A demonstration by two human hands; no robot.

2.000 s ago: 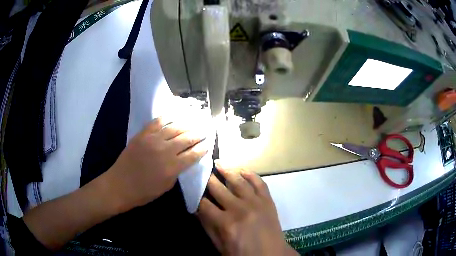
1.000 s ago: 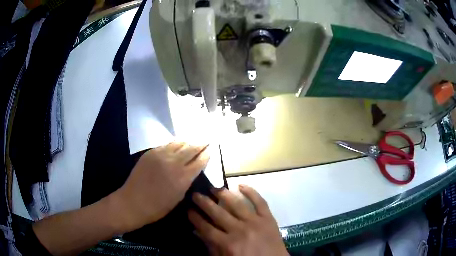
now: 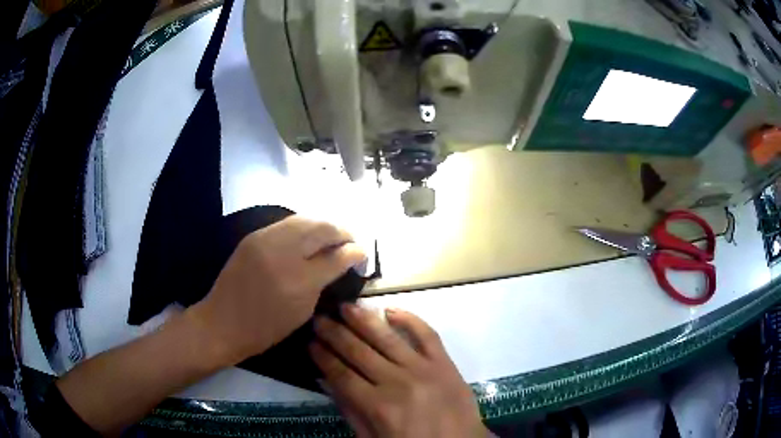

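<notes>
The black fabric panel point(image 3: 184, 201) lies on the table left of and in front of the machine, running under my left hand. The white fabric point(image 3: 257, 162) lies beside it and runs under the machine head, glaring in the lamp. My left hand point(image 3: 278, 274) pinches the black fabric in front of the needle point(image 3: 378, 164). My right hand point(image 3: 398, 368) lies on the black fabric edge nearer me, fingertips beside the left hand. A narrow dark edge shows at the fabric's right side. Detail right under the presser foot is lost in glare.
Red-handled scissors point(image 3: 681, 257) lie right of the needle. The sewing machine head point(image 3: 505, 85) stands over the beige bed, with a green control panel point(image 3: 634, 94). Stacked black pieces point(image 3: 64, 171) lie at the left. A green tape strip point(image 3: 548, 393) follows the table's front edge.
The white tip between my hands is no longer visible. The fabric has shifted, and more table shows at the front left. Both hands stay close together; my left hand's fingers are more curled.
</notes>
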